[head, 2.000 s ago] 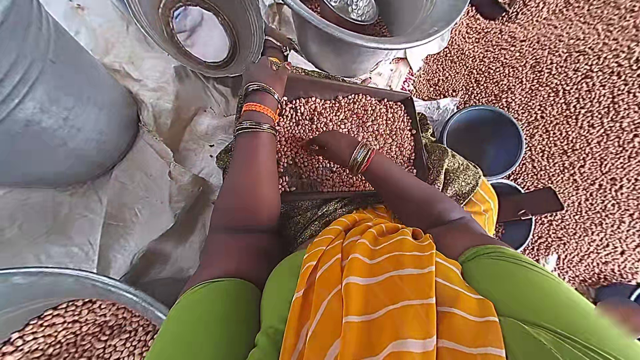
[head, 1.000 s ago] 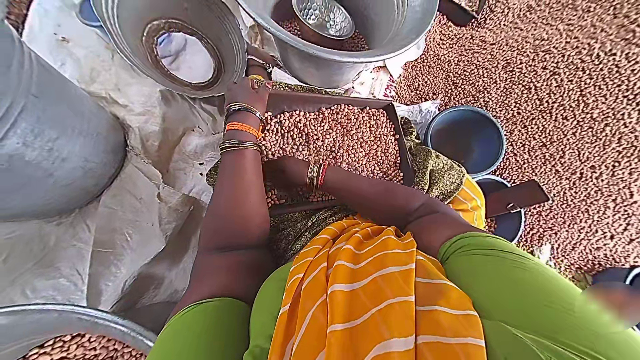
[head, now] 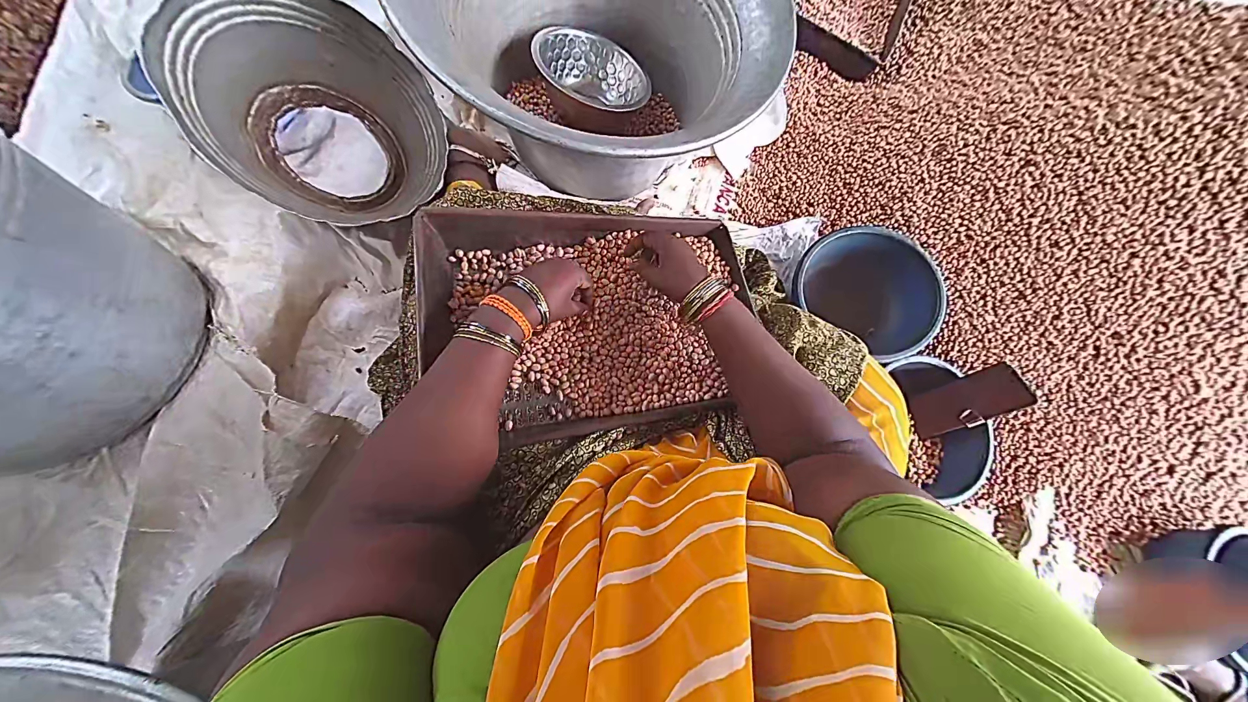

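A shallow rectangular metal tray (head: 426,292) rests on my lap, with a layer of reddish-brown nuts or seeds (head: 634,361) in it. Over the left half of the tray, my left hand (head: 558,290) touches the nuts with its fingers curled; whether any are in it is hidden. My right hand (head: 668,263) is at the tray's upper right, bent down to the nuts, its fingertips close together; what they hold cannot be made out. Bangles circle both wrists. At the tray's lower left, bare metal shows between scattered nuts.
Ahead stands a large metal basin (head: 624,146) with nuts and a dimpled metal bowl (head: 591,68). A tilted metal vessel (head: 224,58) and a big metal drum (head: 88,312) are at left. Blue tubs (head: 871,292) stand at right beside a wide spread of nuts (head: 1102,244).
My left hand has moved from the tray's upper left edge down onto the nuts. My right hand has moved from the tray's left part to its upper right.
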